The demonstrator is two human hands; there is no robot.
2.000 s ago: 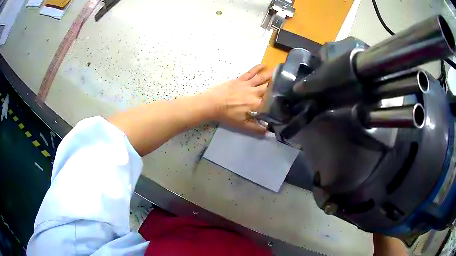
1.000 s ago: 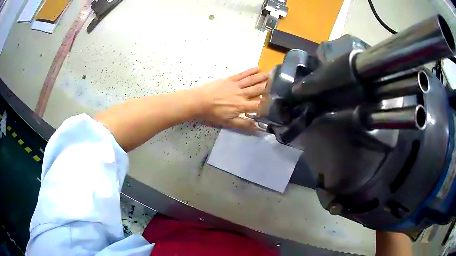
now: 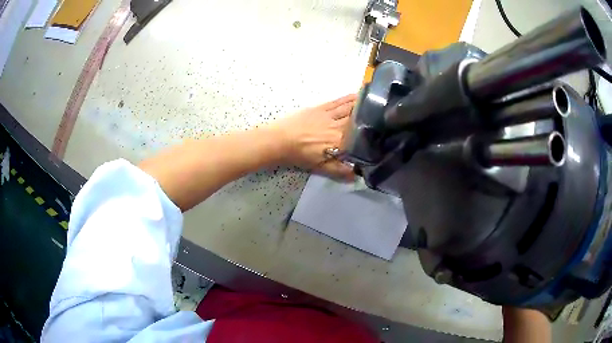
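The straight knife cutter (image 3: 483,181), with its grey motor head and steel tubes, fills the right side. My left hand (image 3: 325,137) lies flat, fingers pointing up and right, beside the cutter's front; its fingertips are partly hidden behind the machine. The tan-orange template (image 3: 429,23) shows beyond the cutter, with a silver clamp (image 3: 381,19) on its left edge and a black bar weight (image 3: 396,56) across it. White fabric plies (image 3: 352,214) lie below my left hand. The blade is hidden. Of my right side only a bare wrist (image 3: 527,326) shows below the motor; the hand is hidden.
A pinkish measuring tape (image 3: 84,87) runs along the left of the speckled table (image 3: 221,87). A dark metal clamp (image 3: 144,17) and a second tan board (image 3: 72,12) lie at the far left. A black cable (image 3: 506,19) is behind the cutter. The table's metal edge (image 3: 221,264) curves nearest me.
The view has shifted slightly. The cutter covers slightly more of the template and of my left hand's fingers. The white plies appear a little further right. My left hand stays flat.
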